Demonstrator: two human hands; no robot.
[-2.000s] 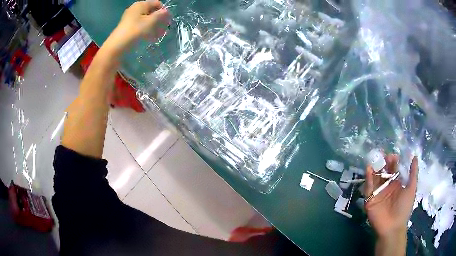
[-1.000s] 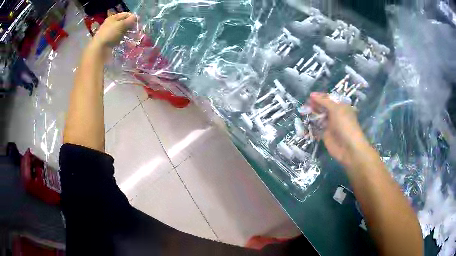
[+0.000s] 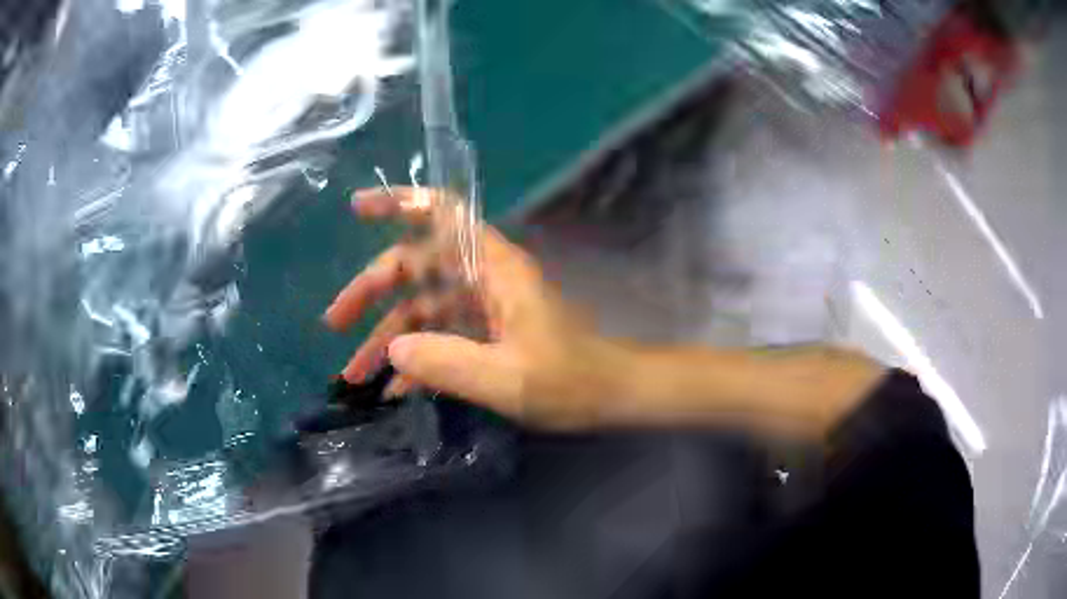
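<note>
My right hand (image 3: 468,310) reaches in from the right, fingers pointing left and partly spread, thumb lowest. A clear, shiny plastic sheet or tray (image 3: 439,105) has an upright edge that crosses over the fingers. The hand and plastic are blurred, so I cannot tell whether the fingers grip it. More clear crinkled plastic (image 3: 293,88) with bright glare fills the left side. No white parts can be made out in it. My left hand is not in view.
The green bench top (image 3: 550,82) shows at the top centre, its edge running diagonally. A red object (image 3: 954,82) stands at the upper right above the pale floor (image 3: 819,234). Clear plastic also lies at the top right. My dark clothing fills the bottom.
The view has swung strongly. The trays of white parts and my left hand are out of view. My right hand has left the white parts and is now at clear plastic.
</note>
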